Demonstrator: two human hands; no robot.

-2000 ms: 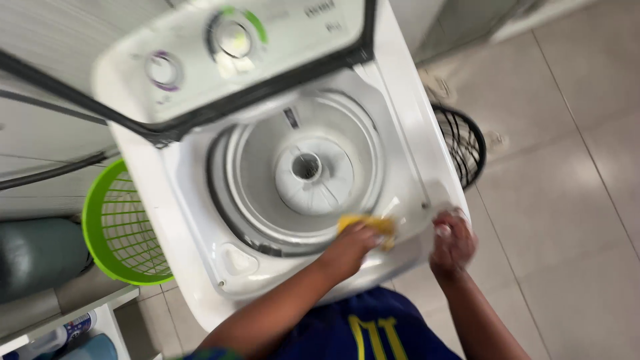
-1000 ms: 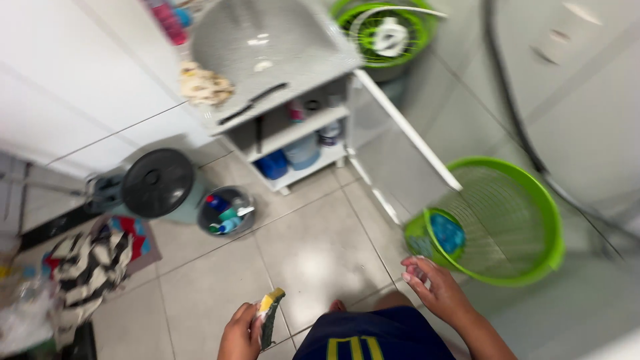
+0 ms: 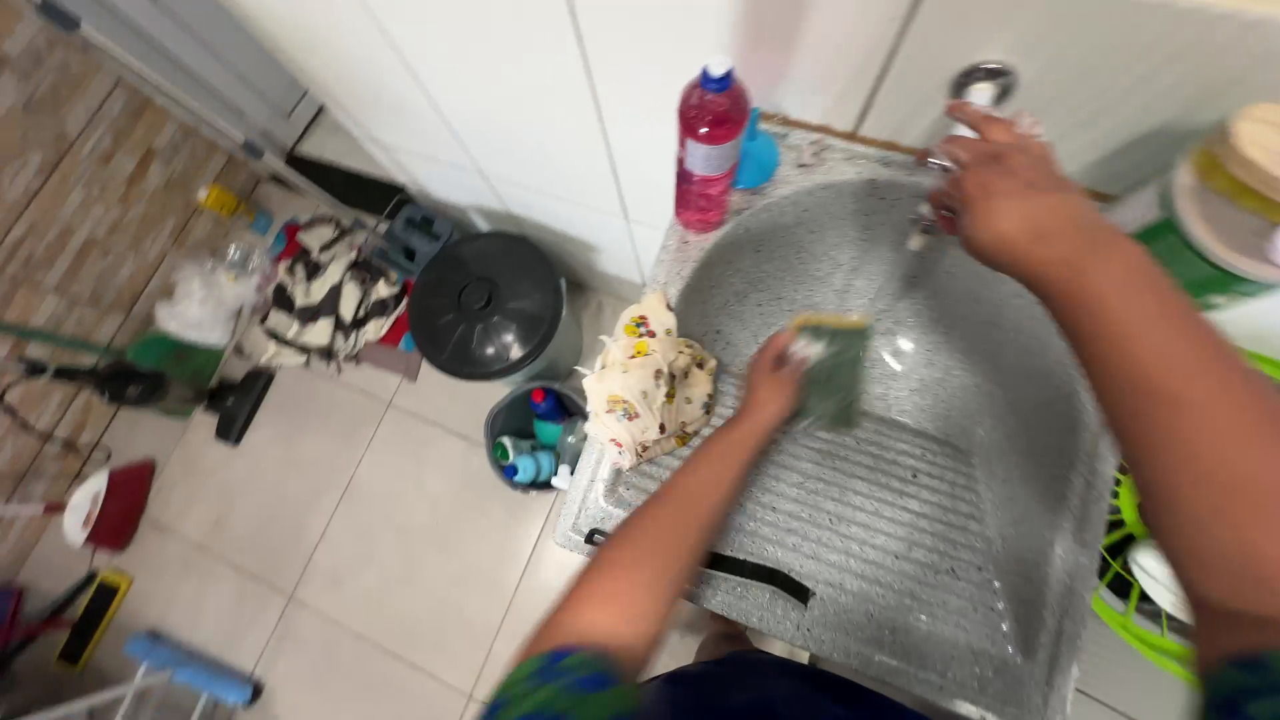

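Note:
My left hand [image 3: 775, 375] holds a green and yellow scouring sponge [image 3: 836, 372] over the grey speckled laundry sink [image 3: 860, 490], above the top of its ribbed washboard. My right hand [image 3: 1005, 190] is closed around the chrome faucet [image 3: 940, 165] on the wall at the sink's far side. Whether water runs from the spout is blurred. A bunched printed cloth [image 3: 650, 385] lies on the sink's left rim, beside my left forearm. On the far left corner stand a bottle of pink liquid [image 3: 711, 150] and a blue funnel-like item [image 3: 757, 155].
Left of the sink on the tiled floor stand a black-lidded bin [image 3: 487, 305] and a small bucket [image 3: 495, 425] of bottles. A striped cloth [image 3: 325, 290], a red dustpan [image 3: 125, 505] and brushes lie farther left. Green baskets [image 3: 1140, 620] sit at right.
The view has moved from the washing machine to the sink. My left hand has brought the sponge over the basin. My right hand, free one second ago, has taken hold of the faucet.

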